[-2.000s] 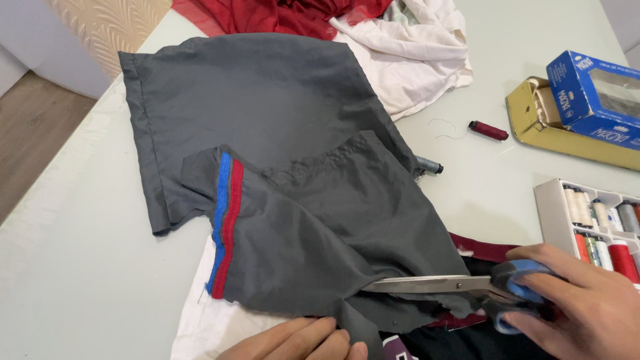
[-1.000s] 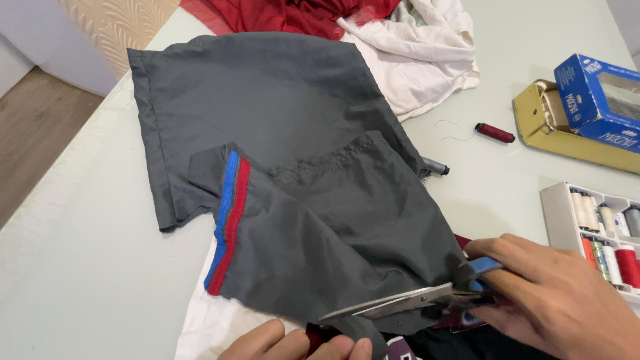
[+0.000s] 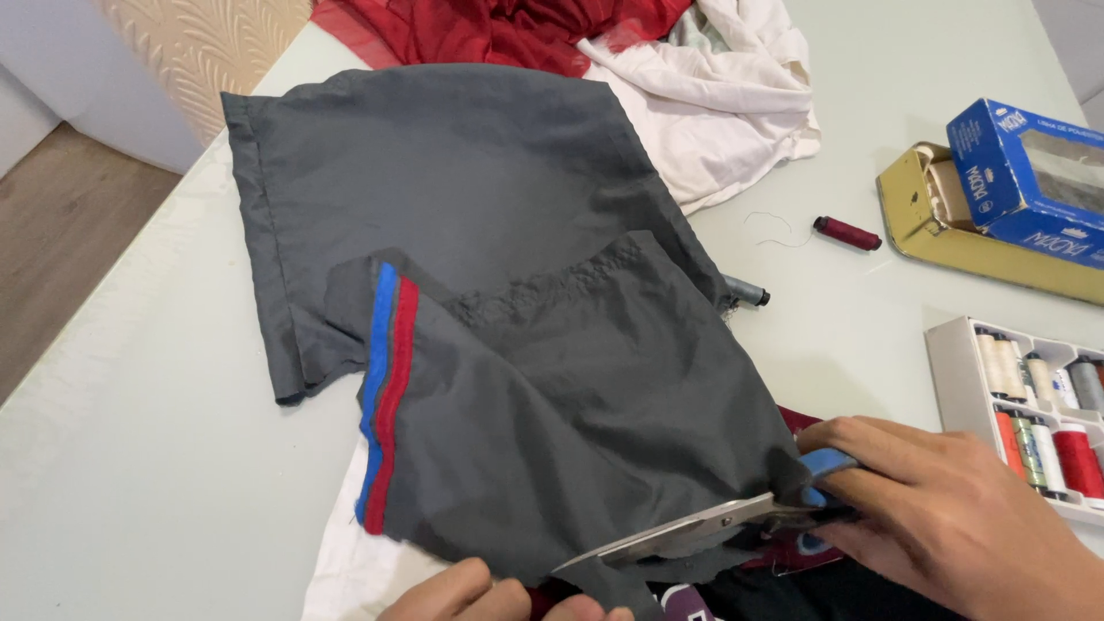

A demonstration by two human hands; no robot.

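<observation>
A dark grey fabric piece (image 3: 552,405) with a blue and a red stripe along its left edge lies across the middle, partly over a larger grey fabric piece (image 3: 457,164). My right hand (image 3: 940,500) holds fabric scissors (image 3: 690,530) by their blue and black handles. Their blades lie nearly together along the lower edge of the striped piece, pointing left. At the bottom edge of the view, my left hand (image 3: 500,599) pinches the fabric near the blade tips. Beneath it are white cloth (image 3: 336,552) and black cloth (image 3: 828,595).
Red sheer fabric (image 3: 509,34) and white cloth (image 3: 716,112) lie at the back. A maroon thread spool (image 3: 848,234), a grey spool (image 3: 747,291), a yellow tin (image 3: 923,224) with a blue thread box (image 3: 1026,181) on it, and a white tray of spools (image 3: 957,371) are on the right.
The scissors first moved left and down from across the striped piece to its lower edge. Over the last second their blades have stayed near that edge, by my left hand.
</observation>
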